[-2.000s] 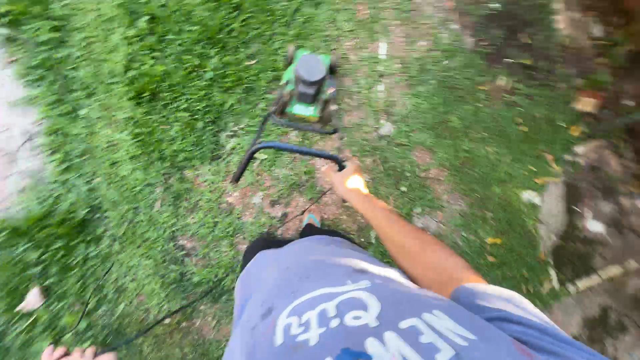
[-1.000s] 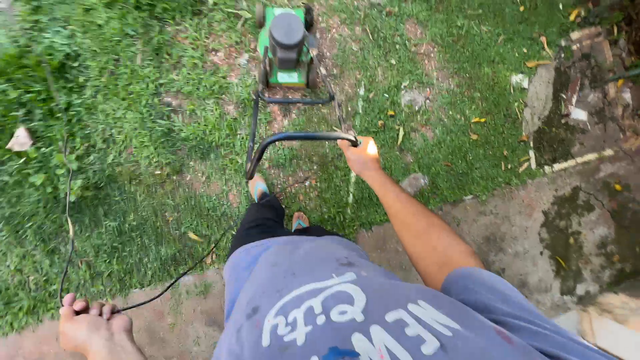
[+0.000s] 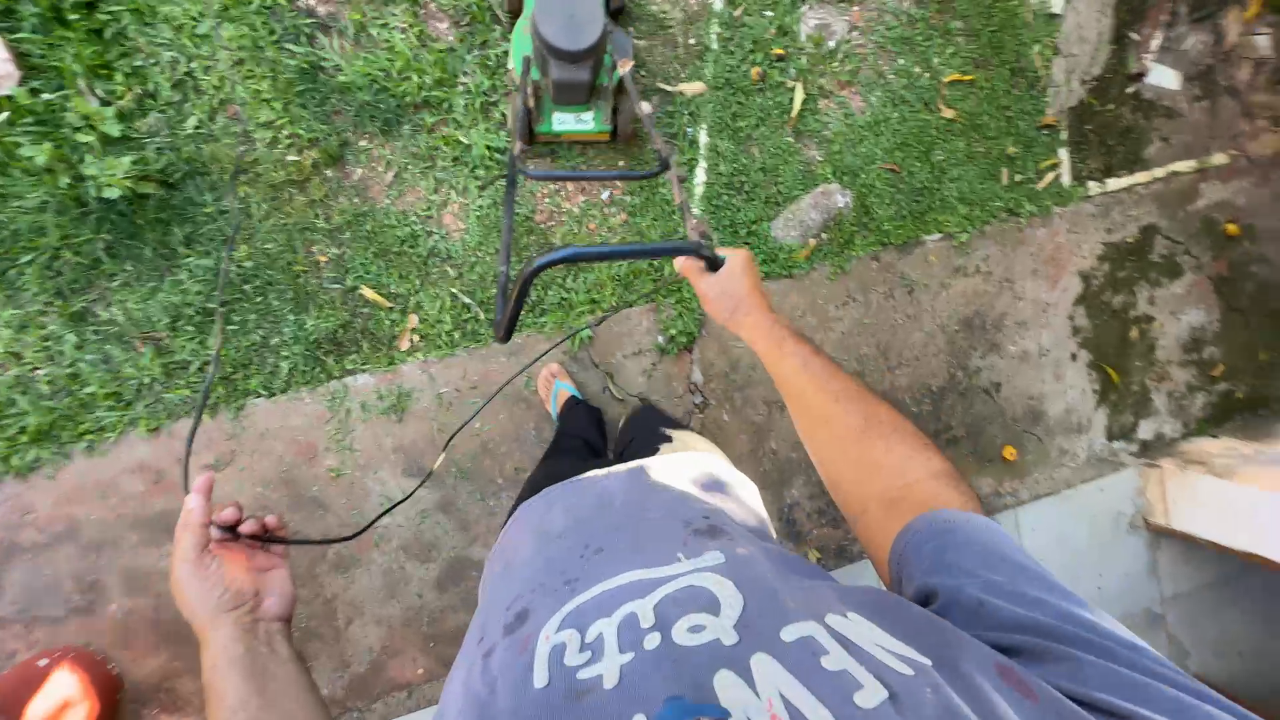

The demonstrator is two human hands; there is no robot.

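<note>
My right hand (image 3: pixel 728 290) grips the right end of the black handlebar (image 3: pixel 610 253) of a green electric lawn mower (image 3: pixel 572 75), which stands on the grass at the top. A thin black power cable (image 3: pixel 440 460) passes through my left hand (image 3: pixel 235 560), which is palm up at lower left with curled fingers on it. From there one length of cable runs up over the grass and the other sweeps right toward the handlebar. My foot in a blue-strapped flip-flop (image 3: pixel 556 388) is on the concrete below the handlebar.
A concrete path (image 3: pixel 380 440) borders the lawn, with a stone (image 3: pixel 812 213) on the grass. White tiles (image 3: pixel 1085 530) and a pale board (image 3: pixel 1215 500) lie at lower right. A reddish-brown rounded object (image 3: pixel 62 685) is at the bottom left corner.
My feet were on the grass two seconds ago; a foot is now on the concrete. The handlebar has come back to the grass edge with my right hand still on it. The view has shifted.
</note>
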